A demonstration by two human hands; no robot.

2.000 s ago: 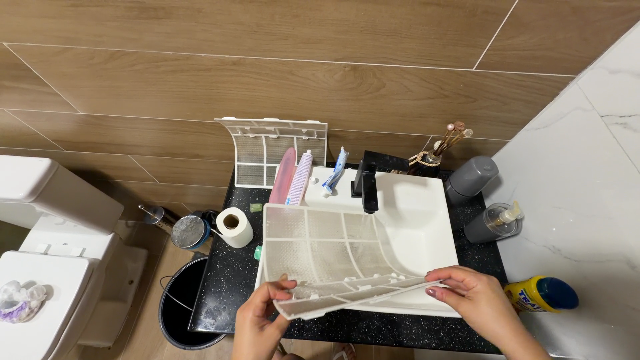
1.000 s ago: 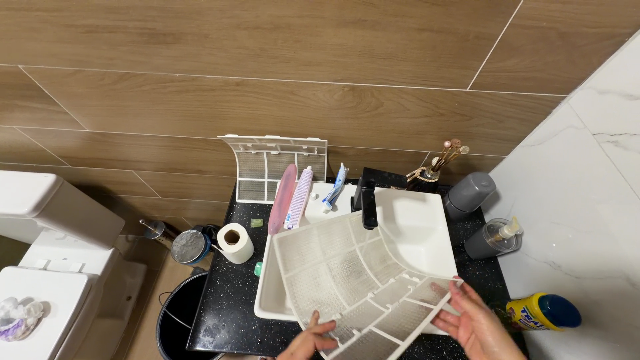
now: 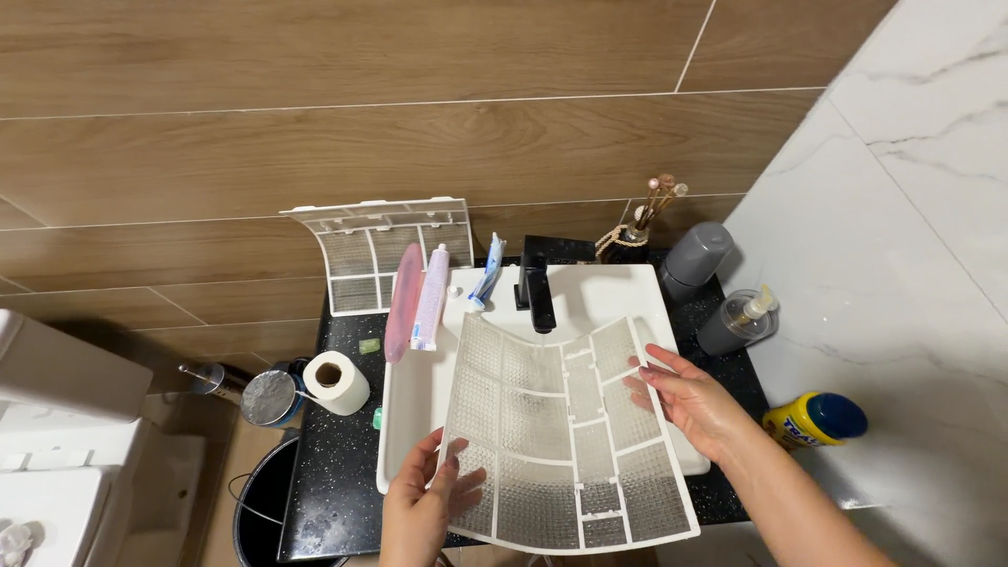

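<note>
A white plastic mesh air filter panel [image 3: 535,425] lies tilted over the white sink [image 3: 405,425], below the black faucet [image 3: 539,291]. My left hand [image 3: 425,496] grips its left edge, fingers showing through the mesh. My right hand [image 3: 685,394] holds the right edge near the upper corner. The mesh looks wet, and a thin stream of water seems to fall from the spout onto its top edge. A second filter panel [image 3: 354,260] leans against the wood-look wall behind the counter.
A pink case [image 3: 405,303], a toothpaste tube [image 3: 431,299] and a blue tube [image 3: 490,272] lie on the sink's rim. A toilet paper roll [image 3: 346,390], grey bottle [image 3: 697,256], soap dispenser [image 3: 736,323] and yellow container [image 3: 815,419] stand around. A black bucket [image 3: 264,504] is lower left.
The held filter panel has turned, and its ribbed strip now runs up and down at the right instead of along the near side. My right hand has moved up relative to the sink.
</note>
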